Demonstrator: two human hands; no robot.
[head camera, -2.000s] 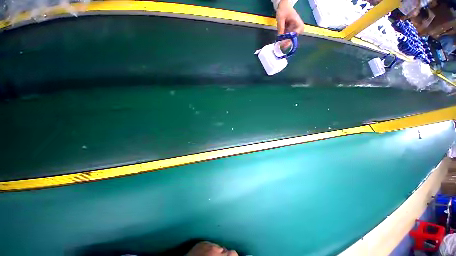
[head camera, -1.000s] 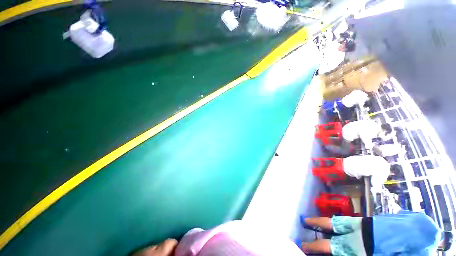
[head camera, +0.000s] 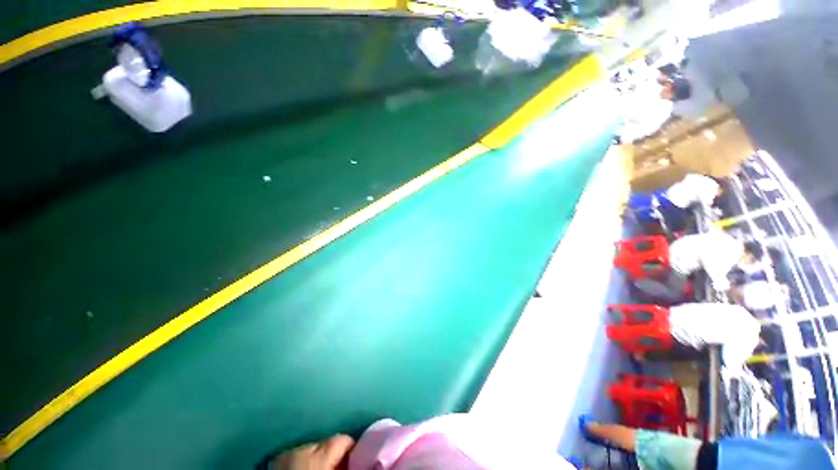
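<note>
My right hand (head camera: 317, 453) lies low at the bottom edge, over the near side of the green bench (head camera: 368, 303). It is cut off by the picture's edge, with a pink sleeve behind it. Its fingers are not clear, and I cannot tell whether it holds anything. My left hand is not in view. A white unit with a dark blue loop (head camera: 152, 96) lies on the dark green belt (head camera: 230, 138) at the upper left, apart from my hand. A second white unit (head camera: 435, 46) lies farther along the belt.
A yellow edge (head camera: 303, 248) divides belt and bench. Crinkled clear packaging (head camera: 519, 39) is at the belt's far end. Red stools (head camera: 640, 328) stand in the aisle at right, with seated people in white (head camera: 717, 326). A person in a blue top (head camera: 772, 453) is at the lower right.
The view has swung right, bringing the aisle in. Another person's hand, earlier at the nearer white unit, is out of view. The unit lies on the belt. My pink sleeve now shows.
</note>
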